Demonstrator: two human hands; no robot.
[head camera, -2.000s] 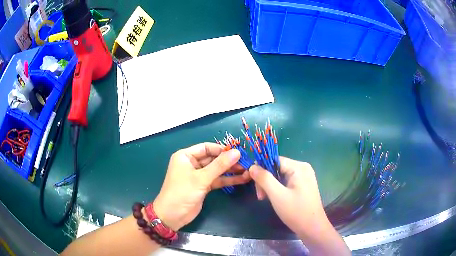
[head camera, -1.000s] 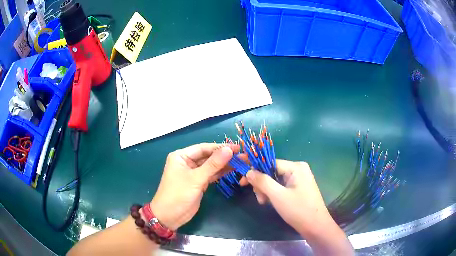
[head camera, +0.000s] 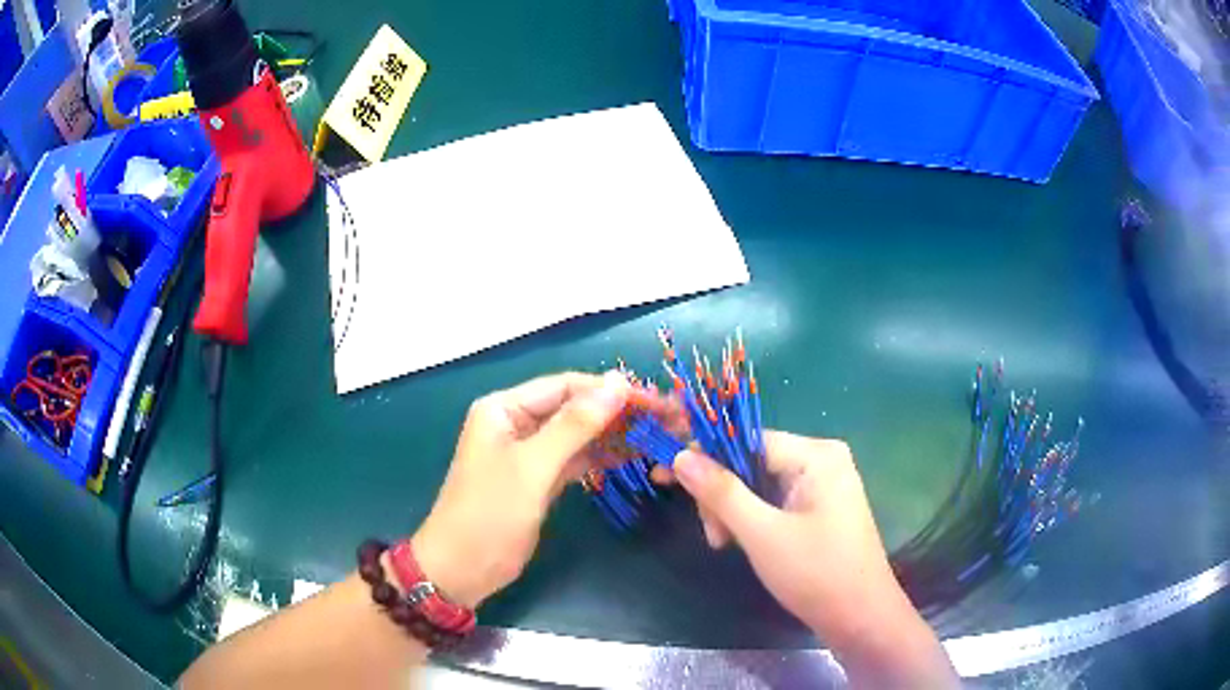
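A fanned bunch of thin blue wire leads (head camera: 730, 429) with orange-red bands and fine silvery tips stands up from my right hand (head camera: 807, 519), whose thumb presses on it. My left hand (head camera: 529, 458) pinches part of the leads near their tips with thumb and fingers; those fingertips are slightly blurred. More blue leads with orange bands stick out below and behind the left fingers. The hands nearly touch, just above the green mat. The lower part of the bunch is hidden behind my right hand.
A white sheet (head camera: 533, 243) lies beyond the hands. A red heat gun (head camera: 251, 202) and compartment tray (head camera: 101, 337) are left, a yellow sign (head camera: 374, 95) behind. A blue bin (head camera: 884, 88) is at the top, a second wire bundle (head camera: 1018, 465) right, a steel ruler (head camera: 1052, 636) along the near edge.
The left fingertips have shifted slightly over the leads, and more leads show below the left hand than two seconds ago. The whole view has shifted slightly.
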